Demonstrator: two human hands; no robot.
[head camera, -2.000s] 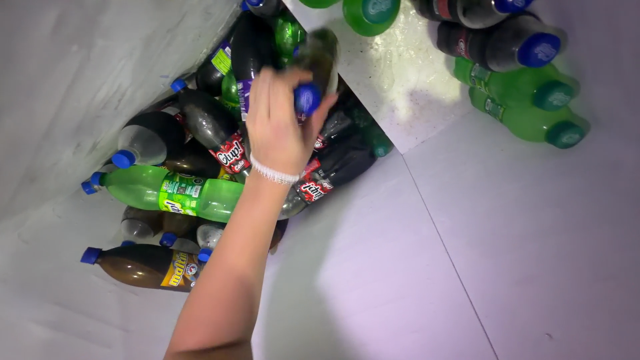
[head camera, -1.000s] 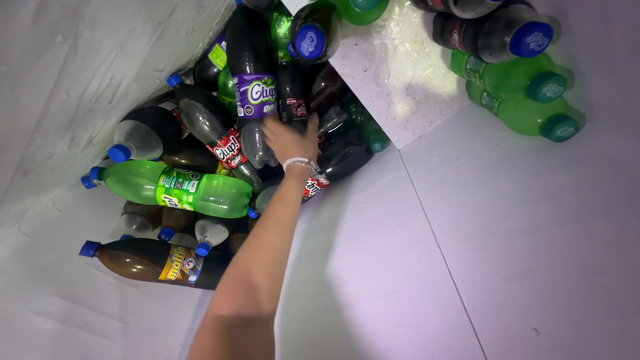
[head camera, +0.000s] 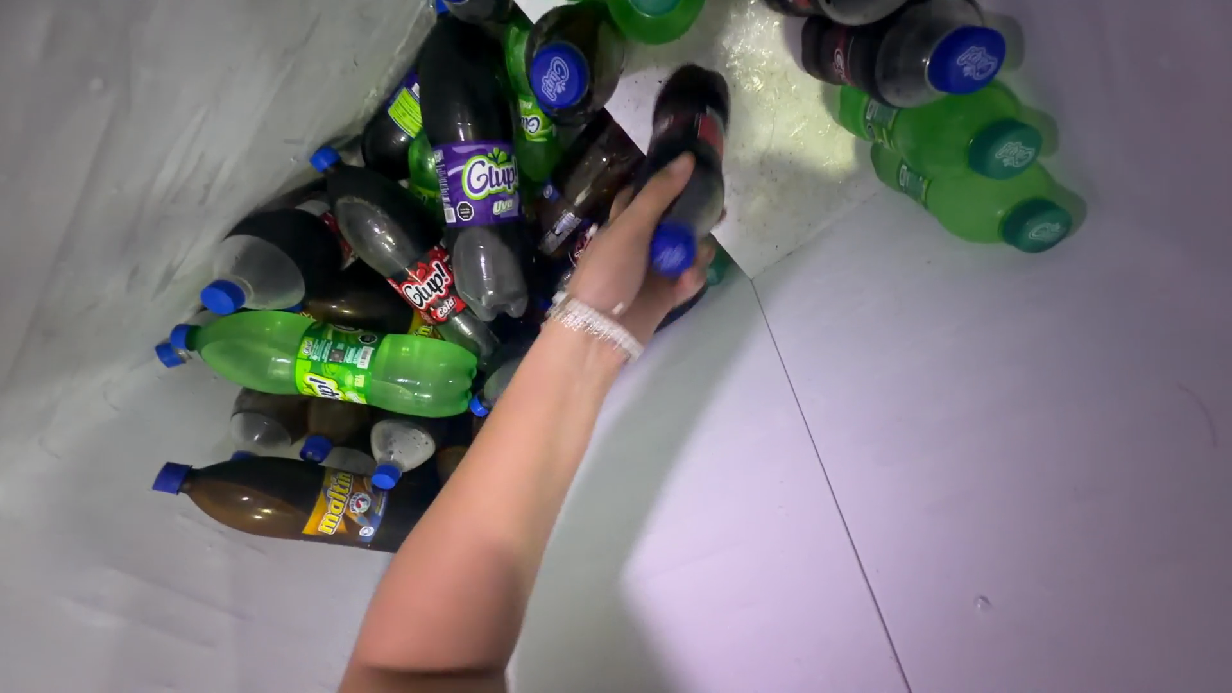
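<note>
My left hand, with a white beaded bracelet at the wrist, grips a dark soda bottle near its neck. The blue cap points toward the bottom of the view; the base points up. Left of the hand lies a heap of plastic soda bottles: a purple-labelled grape bottle, a red-labelled cola bottle, a green bottle lying sideways and a brown malt drink bottle. A dark blue-capped bottle is just above. My right hand is out of view.
Green bottles and a dark blue-capped bottle lie together at the upper right, on a pale surface with a wet-looking patch. A grey wall borders the heap. Smooth pale panels with a seam extend at the lower right.
My left hand has closed on a dark bottle from the heap and lifted it, moving right. Two seconds ago the hand was at another blue-capped bottle near the top of the heap.
</note>
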